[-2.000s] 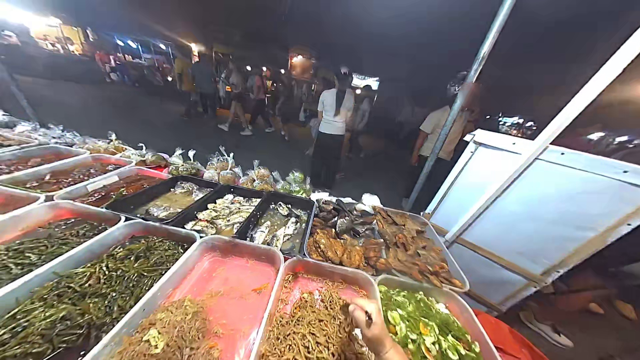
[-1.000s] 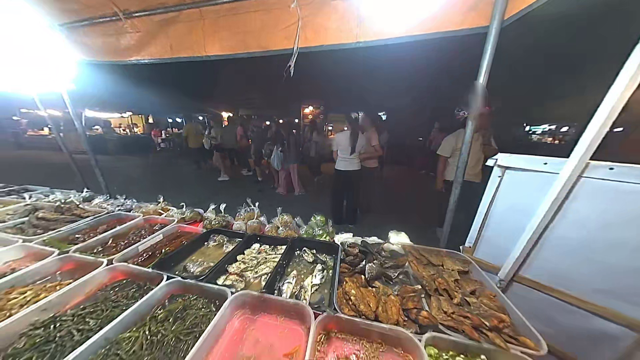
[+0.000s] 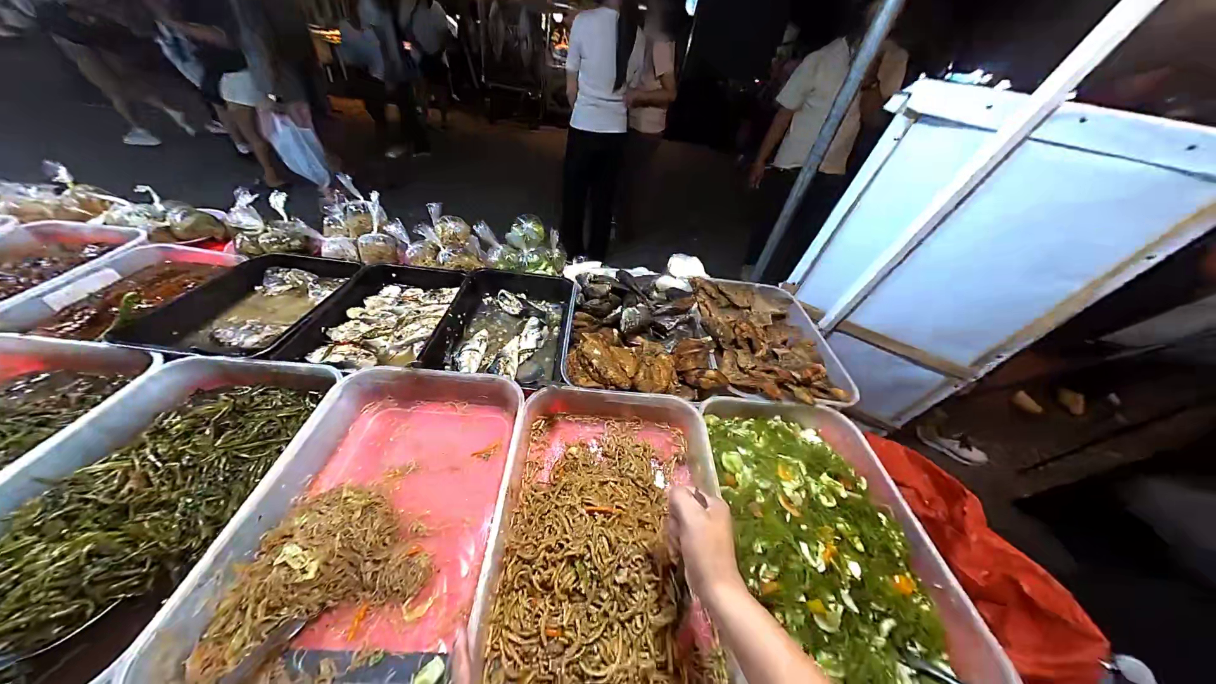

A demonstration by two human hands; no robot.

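Note:
My right hand (image 3: 701, 541) is closed around the handle of a metal serving utensil (image 3: 680, 594), at the right side of a tray of thick brown noodles (image 3: 579, 560). The utensil's lower end is hidden by noodles and my hand. At the bottom edge, a blurred skin-toned sliver, apparently part of my left hand (image 3: 462, 657), shows beside a dark flat container (image 3: 366, 667); its grip is unclear. Thin noodles (image 3: 318, 560) lie in the pink-bottomed tray to the left, with another utensil (image 3: 266, 651). Shredded green vegetables (image 3: 822, 532) fill the tray on the right.
Black trays of fish (image 3: 389, 318), a tray of browned fish (image 3: 703, 342) and tied plastic bags of food (image 3: 361, 228) stand behind. Cooked greens (image 3: 161, 494) are at left. A metal pole (image 3: 826, 142) and white panel (image 3: 1026, 218) rise at right. People stand beyond the stall.
The view has tilted down since one second ago, bringing my right hand back into sight over the thick noodles. The dark flat container now shows at the bottom edge.

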